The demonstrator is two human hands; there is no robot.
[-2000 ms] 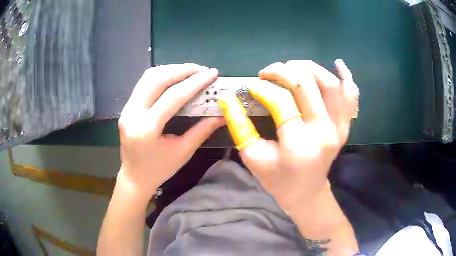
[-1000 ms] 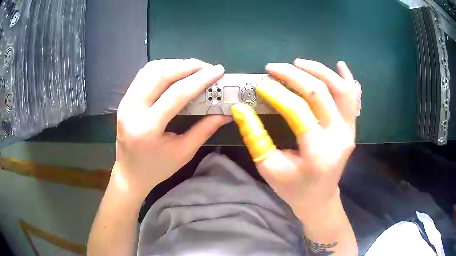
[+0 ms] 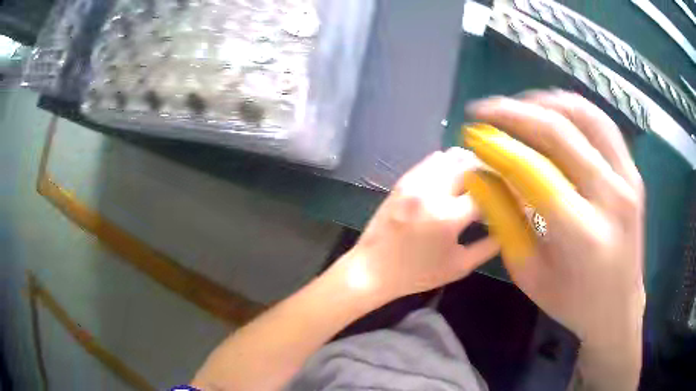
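Observation:
My left hand (image 3: 427, 221) is bare, with fingers curled and thumb below, around the strip, which is almost wholly hidden by my hands. A small patterned bit of the strip (image 3: 539, 221) shows beside my right thumb. My right hand (image 3: 576, 218) is blurred and lies over the strip and the fingers of my left hand. Its thumb and index finger wear yellow finger cots. Whether anything is between its fingertips cannot be seen.
A stack of clear blister trays (image 3: 206, 76) stands on a grey board (image 3: 408, 84) at the upper left. Patterned strips (image 3: 572, 65) lie at the upper right on the green mat (image 3: 496, 76). The floor with yellow-brown lines shows at lower left.
The view has swung left, bringing the tray stack further in. My right hand has moved over my left fingers, and the strip, earlier in plain view between both hands, is now mostly covered.

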